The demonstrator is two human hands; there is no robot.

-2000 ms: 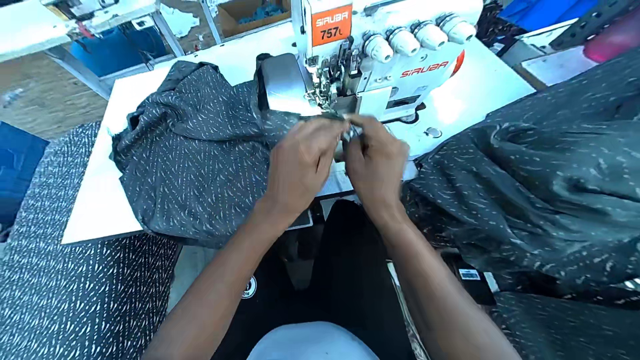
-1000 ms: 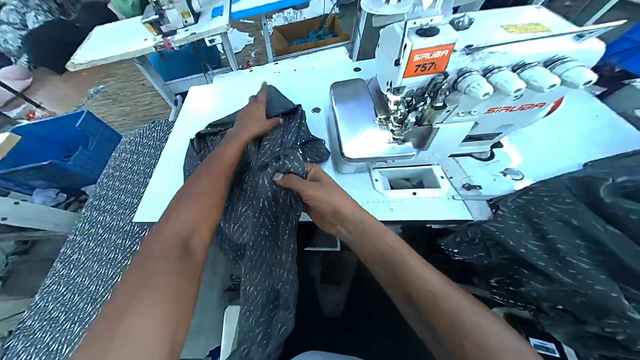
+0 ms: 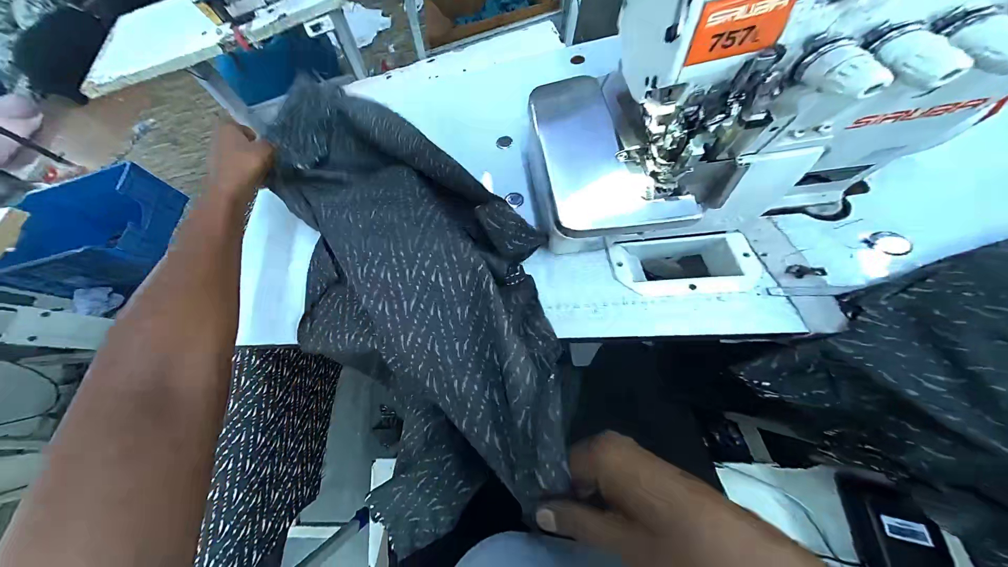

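Observation:
A dark grey patterned fabric piece point(image 3: 425, 276) stretches across the left part of the white sewing table and hangs over its front edge. My left hand point(image 3: 240, 157) grips its upper left end, beyond the table's left side. Low in the view, near my lap, my right hand point(image 3: 606, 492) pinches the fabric's lower end between thumb and fingers. To the right of the cloth stands a white Siruba overlock sewing machine point(image 3: 787, 157), its metal cloth plate point(image 3: 591, 157) close to the fabric's folds. Neither hand touches the machine.
More dark patterned fabric point(image 3: 929, 370) lies over the table's right front. Patterned cloth point(image 3: 268, 449) hangs below the left edge. A blue plastic crate point(image 3: 94, 228) stands on the left, and another white worktable point(image 3: 157, 47) is behind. A black item with a label point(image 3: 898, 512) sits at lower right.
My hands have left the needle area, where they were two seconds ago. Since one second ago, my right hand has moved down towards my lap, and the fabric is spread between both hands.

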